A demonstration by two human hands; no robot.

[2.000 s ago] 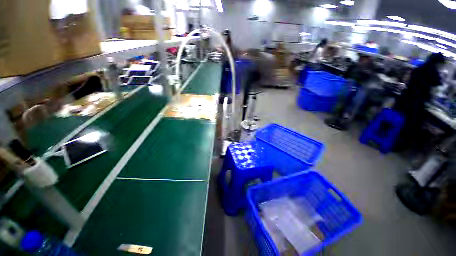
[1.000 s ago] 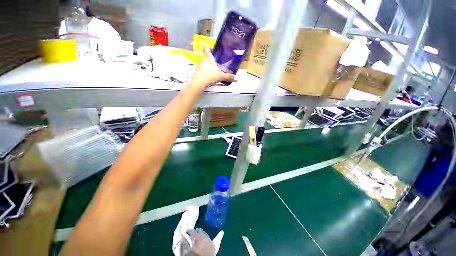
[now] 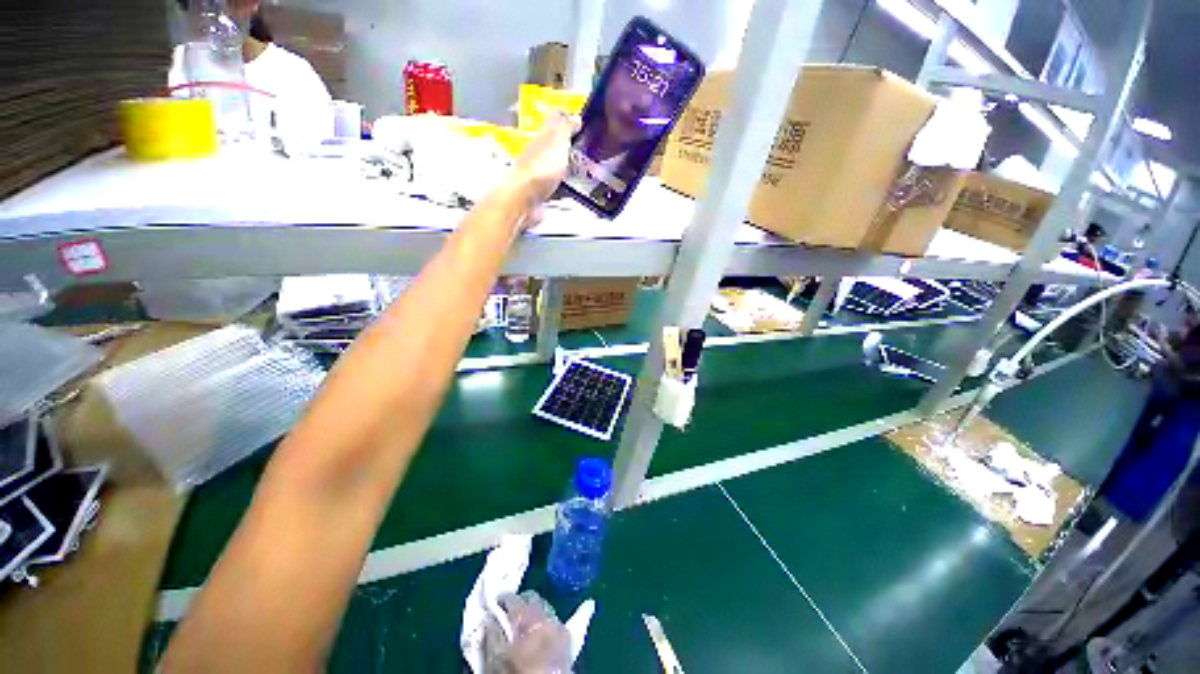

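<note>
My left hand (image 3: 542, 165), bare, reaches from the lower left up over the shelf and holds a smartphone (image 3: 629, 116) by its left edge. The phone is tilted, its lit screen towards me. My right hand (image 3: 529, 635), in a thin translucent glove, is low at the bottom edge, partly cut off, with a crumpled white cloth (image 3: 496, 589) in it. A clear bottle with a blue cap (image 3: 578, 527) stands upright just beyond it on the green bench. A slim pale tool (image 3: 662, 645) lies to its right.
A metal post (image 3: 704, 250) rises behind the bottle. A solar panel (image 3: 584, 398) lies left of it. Ribbed air bags (image 3: 211, 402) and stacked panels (image 3: 46, 514) lie left. The shelf (image 3: 329, 250) holds yellow tape (image 3: 169, 128) and cartons (image 3: 816, 158). A person is behind it.
The view has swung from the aisle to the shelf. Since one second ago, the phone has tilted slightly more to the right, and the solar panel has come out leftward from behind the post.
</note>
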